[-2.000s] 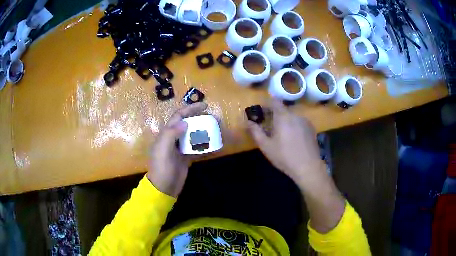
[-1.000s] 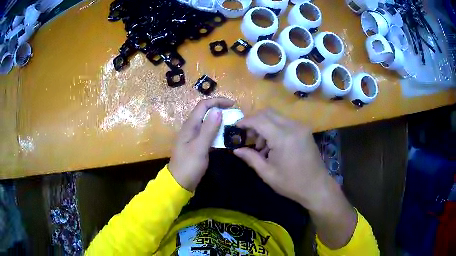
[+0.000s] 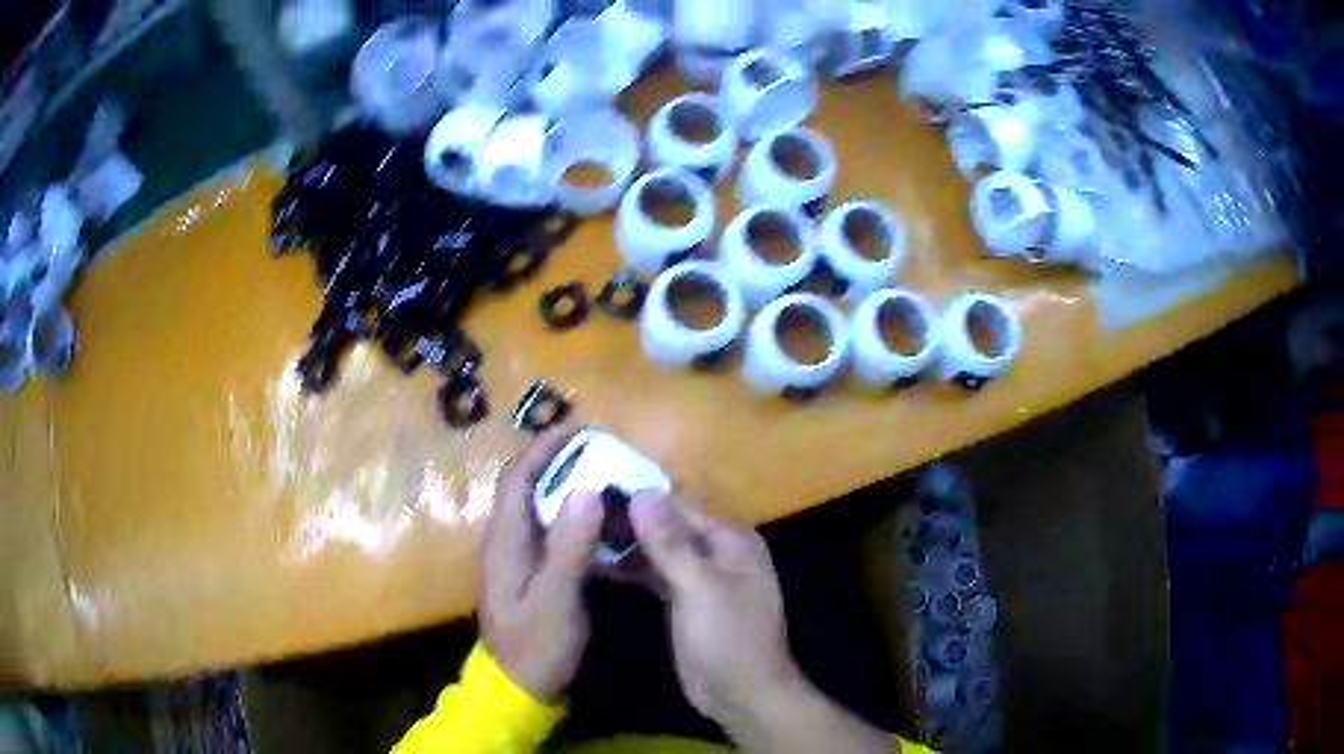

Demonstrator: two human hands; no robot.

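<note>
A white plastic housing (image 3: 602, 463) is held between both hands at the table's front edge, tilted, its round opening facing up and left. A black square frame (image 3: 616, 519) shows at its side under the thumbs; how far it sits in the cut-out cannot be told. My left hand (image 3: 538, 582) grips the housing from the left. My right hand (image 3: 719, 597) touches it from the right, thumb at the black frame. Fingers behind the housing are hidden, and the picture is blurred.
Black frames (image 3: 391, 236) are piled left of centre, several loose nearer me. Housings with black pieces (image 3: 799, 342) stand right of centre. More white housings (image 3: 501, 59) lie at the back. Thin black strands (image 3: 1113, 74) lie far right. A carton of ring-like parts (image 3: 943, 604) is below the table edge.
My right hand has brought the black frame from the table onto the housing's side. Both hands now close around the housing. The view has shifted, so the table shows lower and more of the back.
</note>
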